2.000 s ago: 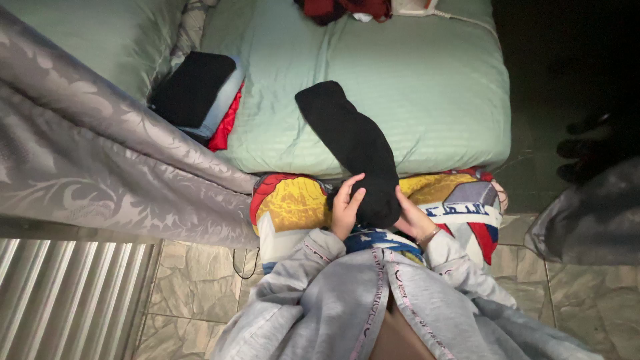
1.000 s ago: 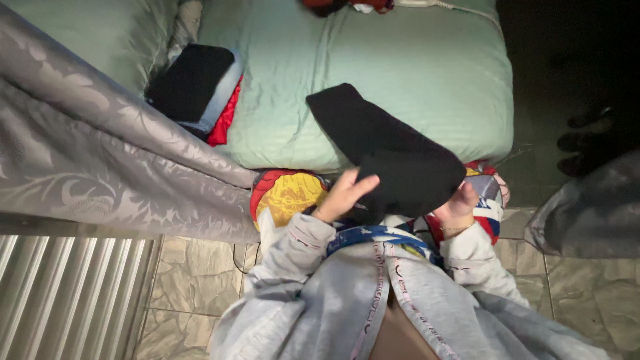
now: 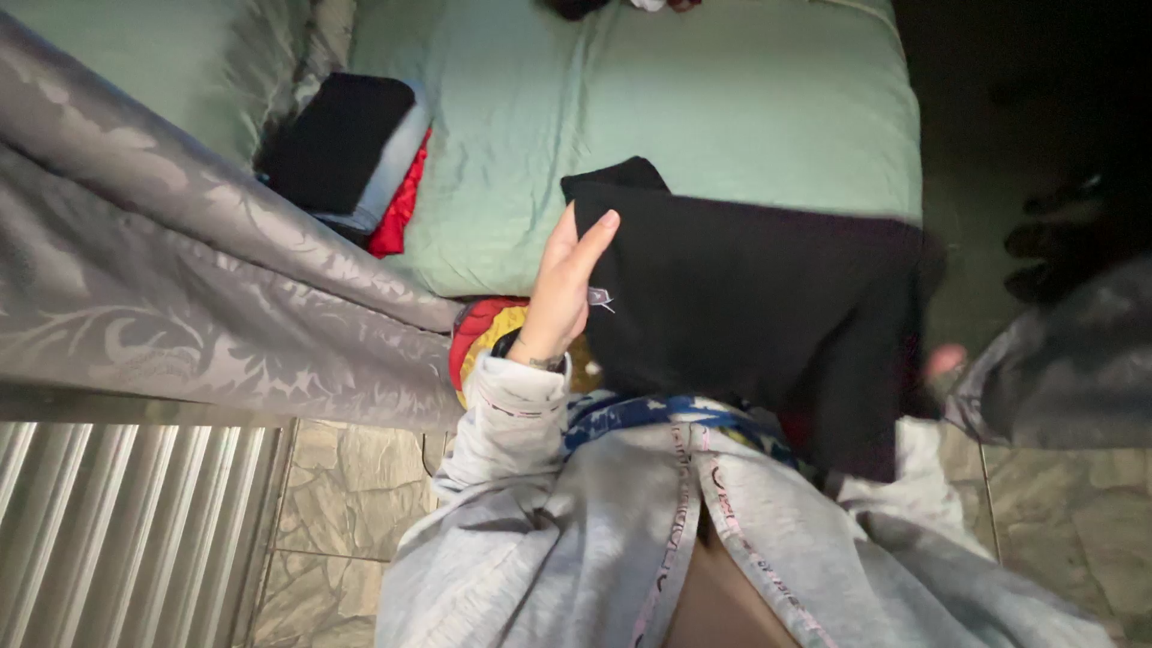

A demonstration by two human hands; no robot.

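A black cloth garment [image 3: 738,288] spreads over my lap and the near edge of the green-covered bed, its right side blurred. My left hand [image 3: 565,283] grips its left edge, thumb on top, beside a small tag. At the far right edge of the cloth, only a blurred bit of my right hand [image 3: 945,360] shows; the cloth hides the rest, so its grip is unclear. On the bed to the left lies a pile: a folded black garment [image 3: 346,139] on top, light blue denim [image 3: 396,171] under it and red cloth [image 3: 405,202] lowest.
Grey patterned curtains [image 3: 225,270] hang at the left, with a darker cloth [image 3: 1071,360] at the right. A ribbed metallic panel [image 3: 117,522] stands at the lower left above stone-patterned floor tiles [image 3: 333,504]. Dark and white items [image 3: 648,4] lie at the bed's far edge.
The black garment was a narrow folded strip between my hands and now is opened out wide. My right hand has moved to the right, and my left hand has moved to the cloth's left edge.
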